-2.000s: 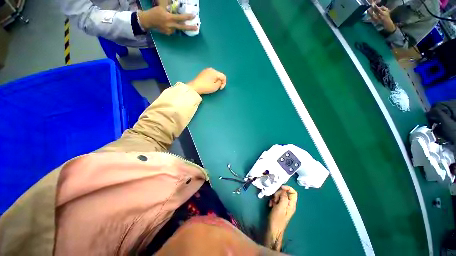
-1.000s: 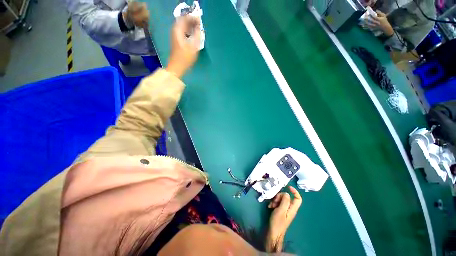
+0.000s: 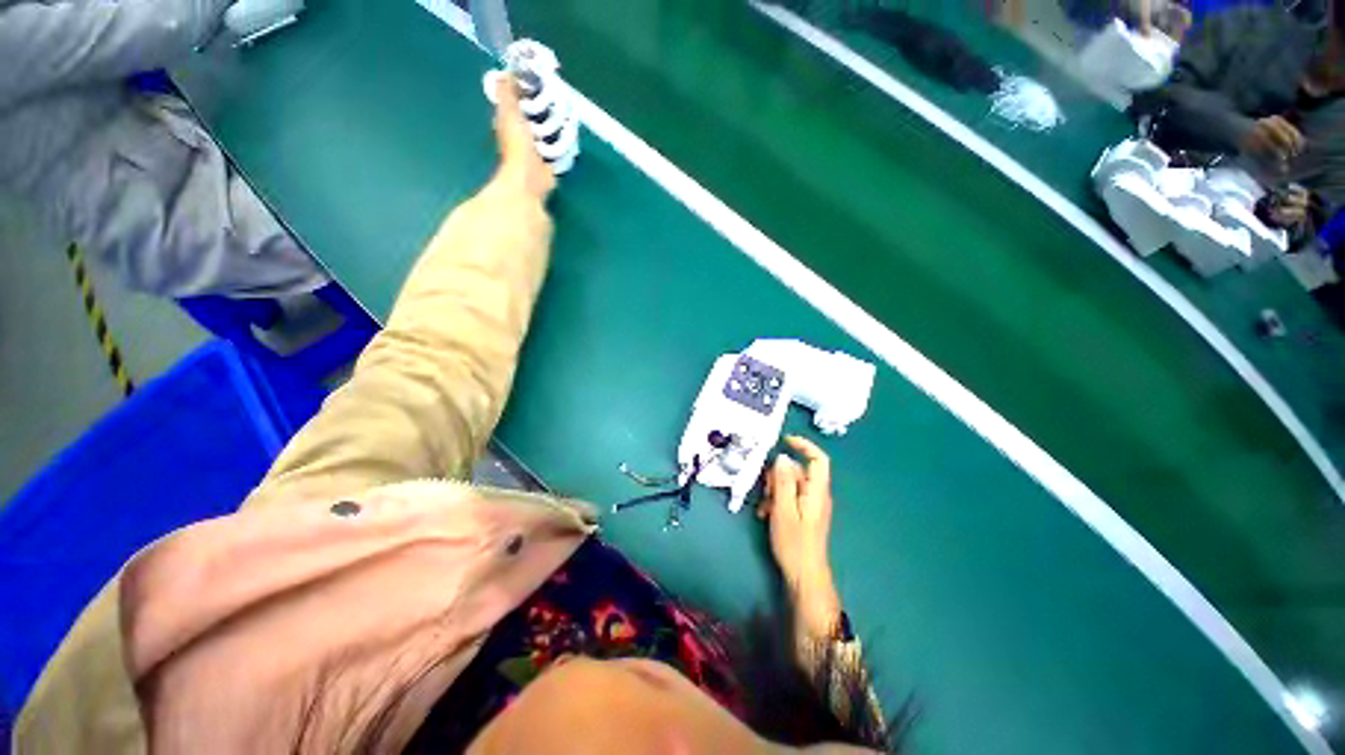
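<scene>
A white camera housing (image 3: 723, 421) with a dark square lens face lies on the green bench, and thin dark wire leads (image 3: 664, 487) spread from its lower left end. My right hand (image 3: 798, 509) rests beside the housing's lower right side, fingers loosely curled and apart, with nothing seen in it. My left hand (image 3: 519, 140) is stretched far forward at the white-edged belt border. It is closed around the left side of a stack of white round covers (image 3: 555, 126). The stack hides part of the fingers.
A metal post (image 3: 490, 27) stands just beyond the stack. A person in grey (image 3: 177, 207) is at upper left, above a blue bin (image 3: 133, 502). The belt (image 3: 915, 295) runs diagonally at right. Across it are white housings (image 3: 1180, 207), a white tangle (image 3: 1025, 102) and other workers.
The view has shifted. My left hand has moved from the neighbour's white part to the belt border and now holds the stack of covers. My right hand stays beside the housing.
</scene>
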